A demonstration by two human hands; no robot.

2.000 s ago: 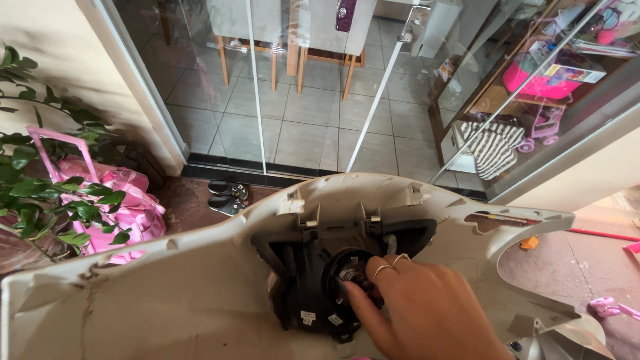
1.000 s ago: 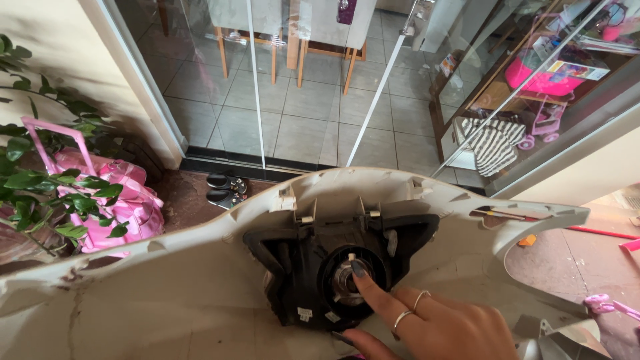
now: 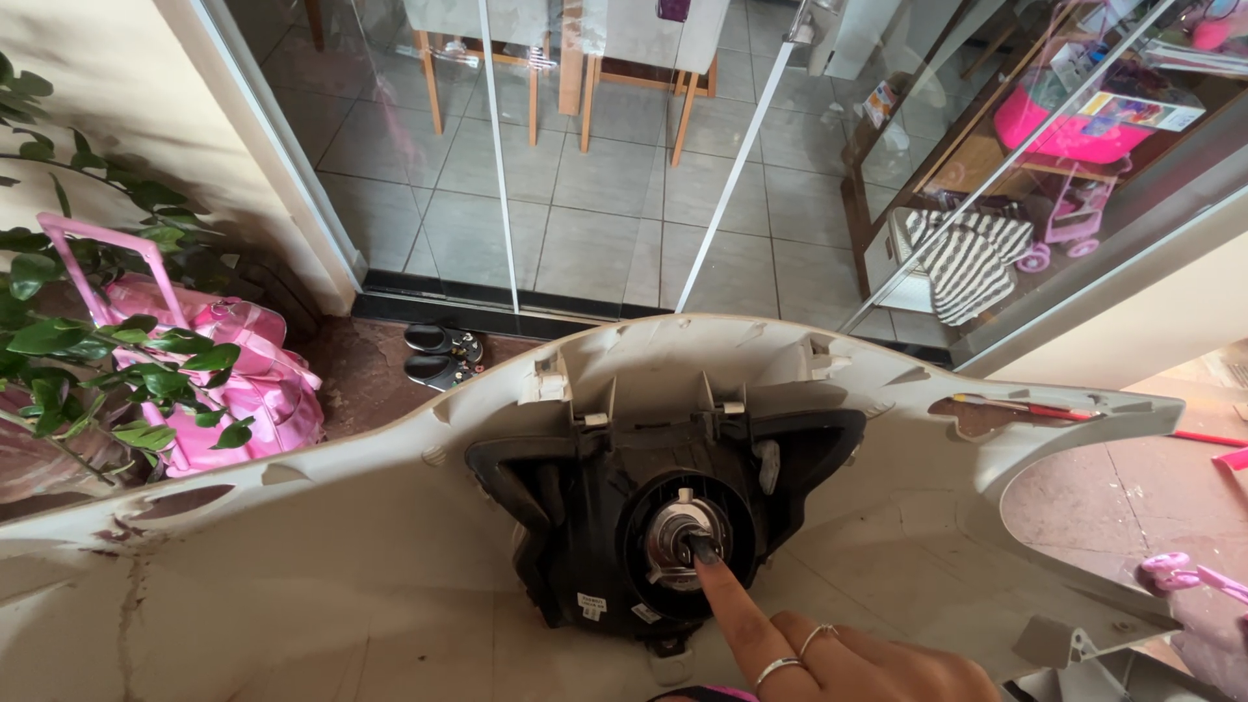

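Across the head view lies a pale plastic vehicle fairing (image 3: 419,556), seen from its inner side. A black headlight housing (image 3: 575,546) sits in its middle, with a round metal bulb seat (image 3: 682,522) in the round opening at its back. My right hand (image 3: 829,648), with two rings on it, reaches in from the lower right. Its index fingertip is at the centre of the bulb seat; the other fingers are bent and hold nothing that I can see. My left hand is out of view.
Beyond the fairing stand glass doors with a black sill (image 3: 439,302). A pink wheeled bag (image 3: 234,380) and a leafy plant (image 3: 146,341) are at the left, with black clogs (image 3: 439,356) near the sill. A red-handled brush (image 3: 1033,408) shows at the fairing's right.
My right hand covered part of the round opening two seconds ago. It has drawn back to the lower right, and the index finger now points in alone, leaving the bulb seat exposed.
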